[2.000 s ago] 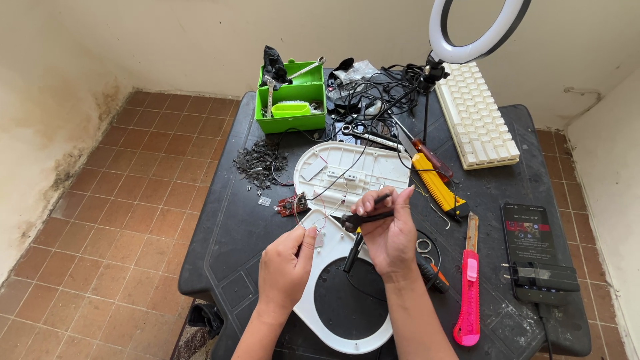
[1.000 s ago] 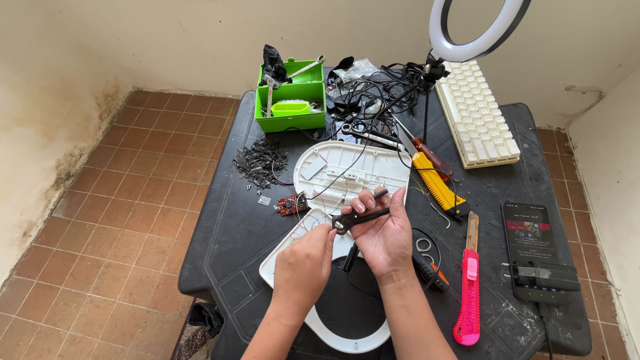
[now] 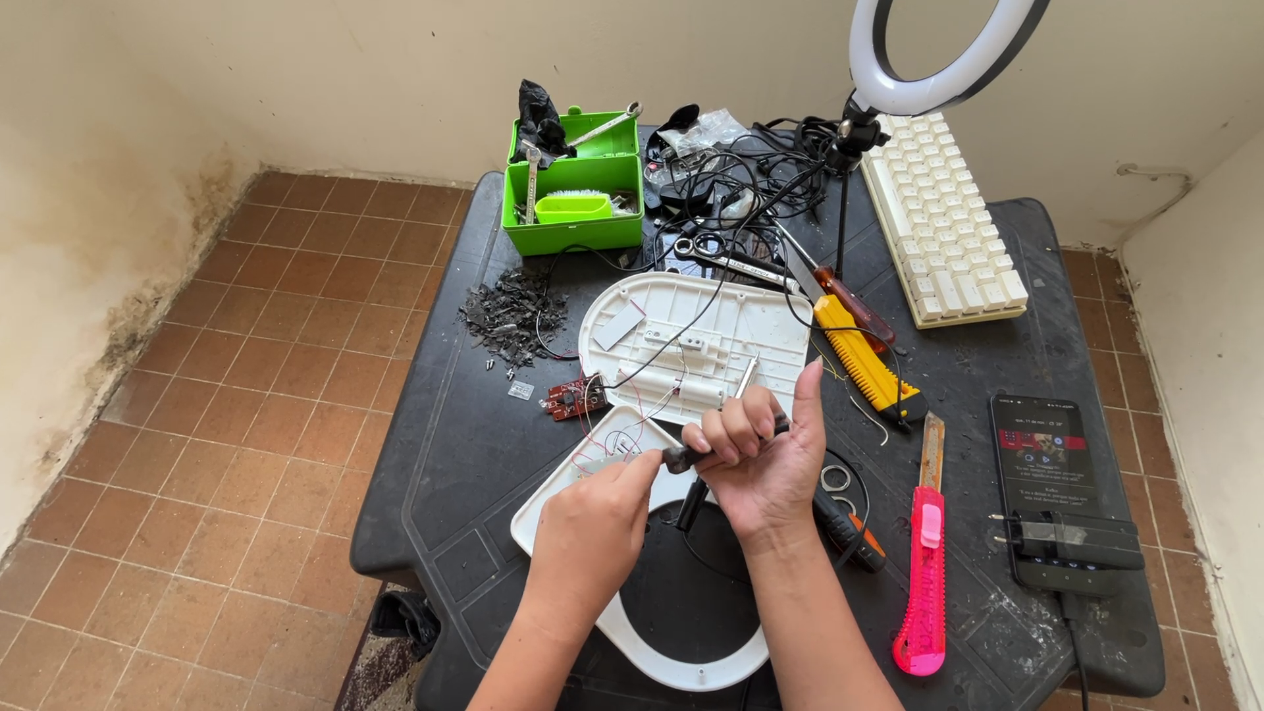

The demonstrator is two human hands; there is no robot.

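Observation:
My right hand [image 3: 760, 454] is closed round the black handles of a hand tool, likely pliers or cutters [image 3: 683, 456], whose head points left. The fingertips of my left hand [image 3: 597, 518] pinch something too small to make out, right at the tool's head. Beneath both hands lies a white plastic housing with a round opening [image 3: 691, 674], thin wires running over its upper part. Behind it rests a second white ribbed shell [image 3: 612, 306]. A small red circuit board [image 3: 576, 397] with wires sits at the shells' left side.
A green toolbox [image 3: 573, 237], black scraps [image 3: 513, 314] and tangled cables [image 3: 790, 188] lie farther back. To the right are a yellow cutter [image 3: 859, 360], a screwdriver [image 3: 857, 308], a pink cutter [image 3: 920, 583] with its blade out, a phone [image 3: 1057, 464], a keyboard [image 3: 943, 217] and a ring light [image 3: 894, 94].
My left hand moved right to the tool's head, from the housing's left part. Over the last second, the fingers of my right hand have curled further round the handles.

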